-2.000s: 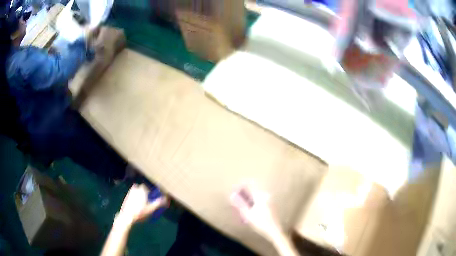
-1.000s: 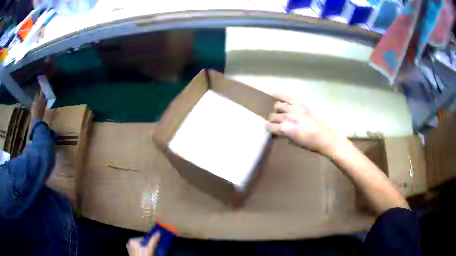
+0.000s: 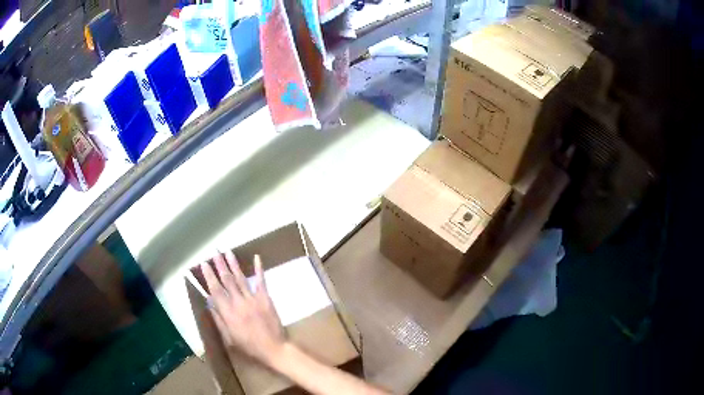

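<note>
An open brown carton (image 3: 320, 335) stands at the bottom, left of centre, with a flat white surface (image 3: 293, 289) inside it. My right hand (image 3: 245, 312) is over the carton's left part, palm down with the fingers spread, and holds nothing. It hides part of the inside; whether the palm touches the white surface cannot be told. My left hand is out of the picture, and the blue and orange tape gun is not in view.
Closed cartons stand to the right: one nearer (image 3: 444, 224), taller ones (image 3: 502, 100) behind. A metal-edged shelf (image 3: 185, 127) curves across the upper left with blue bins (image 3: 170, 89) and a bottle (image 3: 73, 146). Red-and-blue sheets (image 3: 286, 69) hang above the pale board (image 3: 309, 177).
The view has turned right, bringing the closed cartons in. The open carton now shows lower left. My right hand has moved from its rim to over its inside. My left hand and the tape gun have left view.
</note>
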